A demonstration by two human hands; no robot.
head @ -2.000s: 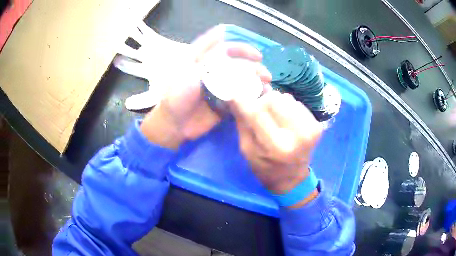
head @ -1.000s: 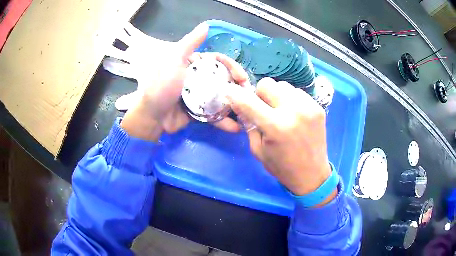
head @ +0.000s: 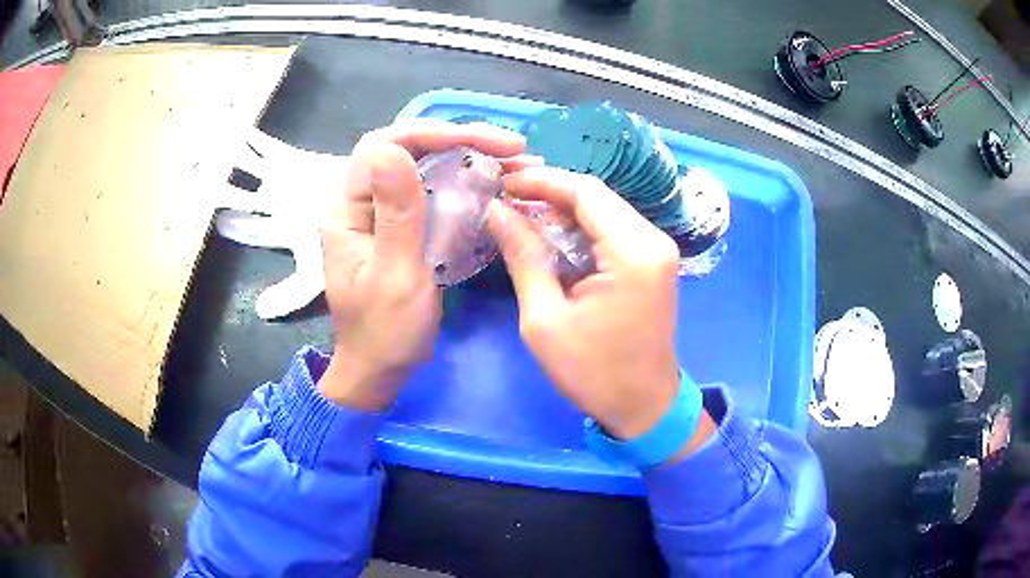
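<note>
My left hand (head: 384, 248) holds a shiny silver disc (head: 457, 220) with small rim holes, tilted above the blue tray (head: 723, 440). My right hand (head: 599, 282) touches the disc's right edge with its fingertips. Crinkly clear film (head: 565, 243) shows at the right hand's fingers. An overlapping stack of dark green discs (head: 599, 147) lies in the tray's back part. Silver-faced discs (head: 703, 209) lie at the stack's right end. The hands hide part of the tray and the disc's lower right side.
A white glove (head: 282, 215) and a tan cardboard sheet (head: 124, 215) lie at left. White discs (head: 853, 370), a single disc (head: 946, 301) and short dark cylinders (head: 946, 491) are at right. Wired round units (head: 809, 68) lie beyond the curved metal rail (head: 633, 62).
The view has shifted. The held disc has turned from white to a duller, pinkish silver look and is tilted more. More crinkled film shows at my right fingers.
</note>
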